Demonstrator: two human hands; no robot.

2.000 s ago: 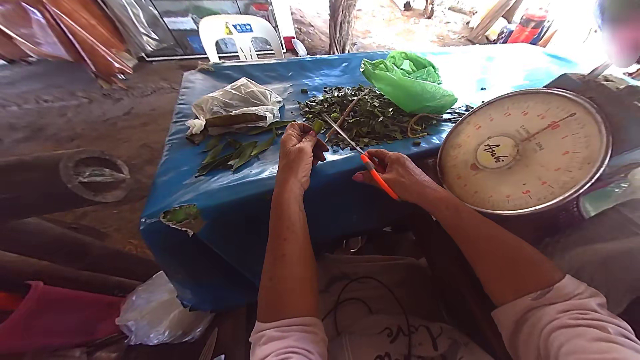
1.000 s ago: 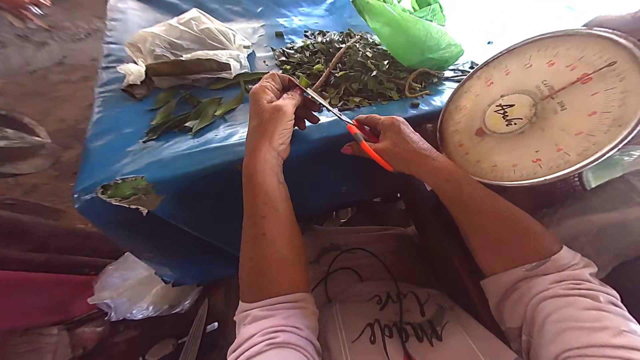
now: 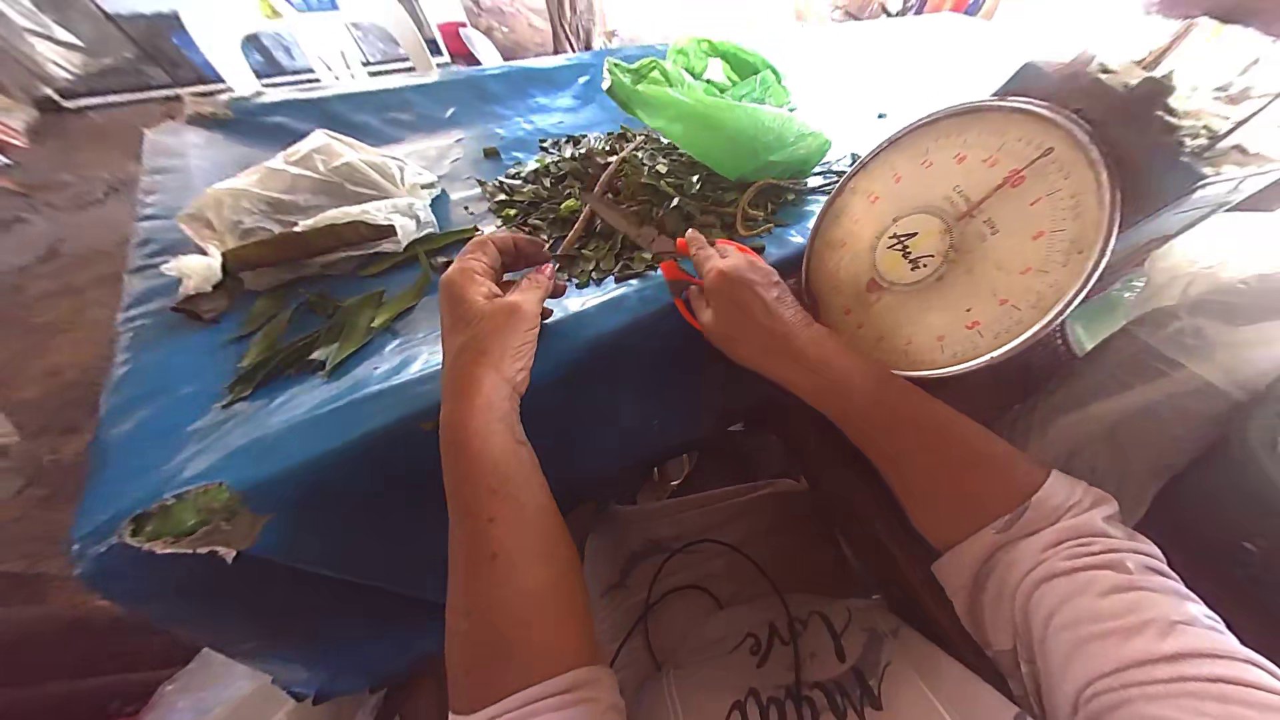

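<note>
My right hand grips the orange handles of a pair of scissors, whose blades point up and left over a pile of cut green leaves. Left of the scissors, at the table's front edge, is my left hand, with thumb and fingertips brought close together; whether a small piece lies between them is not clear. A thin brown stick rests on the pile. Several long, uncut leaves lie on the blue table cover, left of my left hand, beside a whitish plastic bag.
A green plastic bag sits at the back of the leaf pile. The round dial scale stands close to my right forearm. White plastic chairs are behind the table. The cover is torn at its front left corner.
The scissors have moved away from my left hand; one second ago their blades reached to its fingers. The view has shifted.
</note>
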